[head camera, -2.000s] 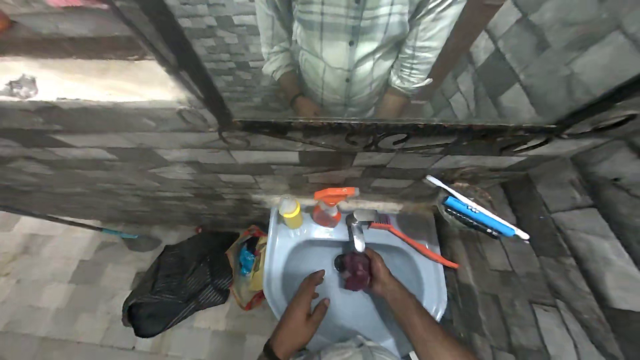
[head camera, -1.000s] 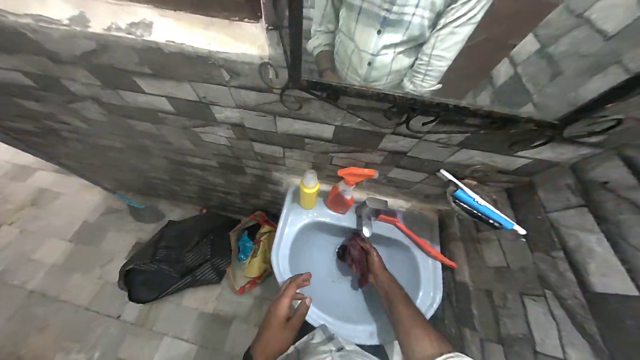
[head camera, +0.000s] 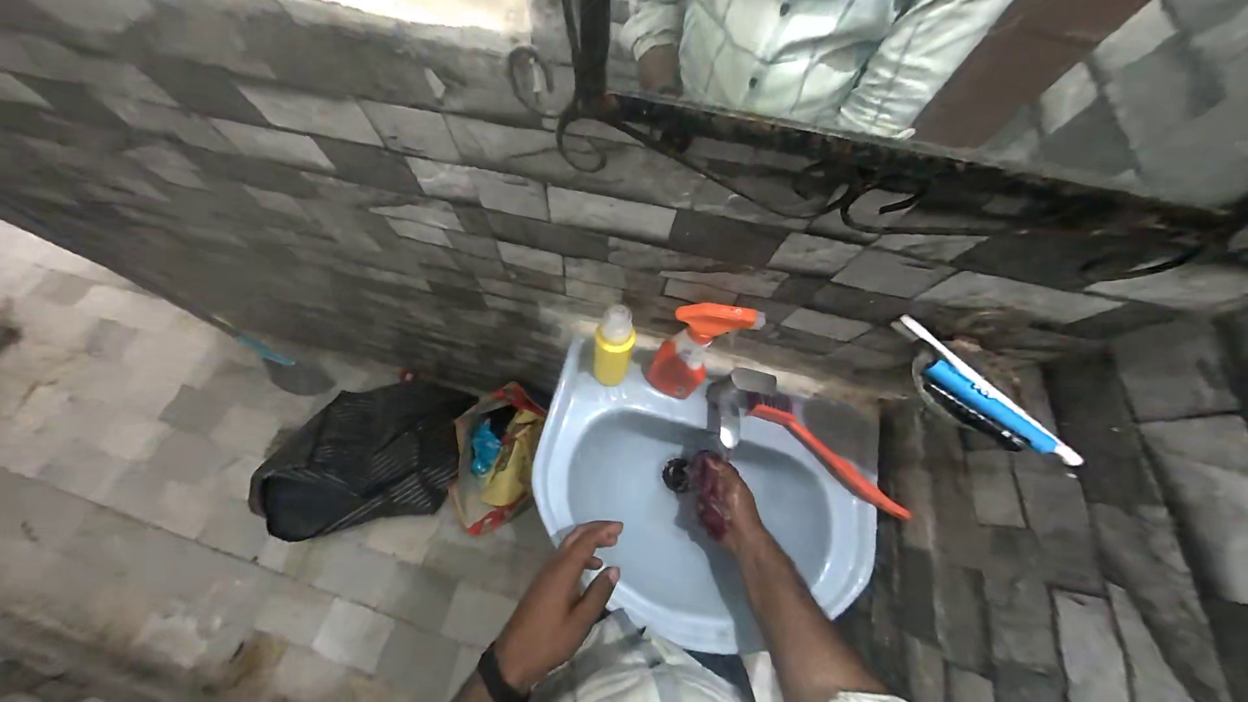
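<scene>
My right hand (head camera: 736, 502) grips a wet dark maroon cloth (head camera: 710, 492) under the spout of the metal tap (head camera: 729, 409), just right of the drain. The pale blue washbasin (head camera: 634, 580) lies below both hands. Over its front left rim is my left hand (head camera: 575, 595), empty, fingers apart and slightly curled. A yellow bottle (head camera: 613, 356) with a clear cap and a red spray bottle (head camera: 680, 366) with an orange trigger head stand on the back ledge. An orange-handled brush (head camera: 838, 463) rests from beside the tap across the right rim.
On the floor left of the basin lie a black bag (head camera: 361, 458) and an open plastic bag (head camera: 512, 468) with wrappers. A holder on the right wall carries a blue-and-white item (head camera: 994, 405). A framed mirror (head camera: 780, 68) hangs above.
The right hand and cloth stay near the tap and drain, though the cloth's shape has changed. The left hand remains empty at the front left. The view has shifted since the earliest frame.
</scene>
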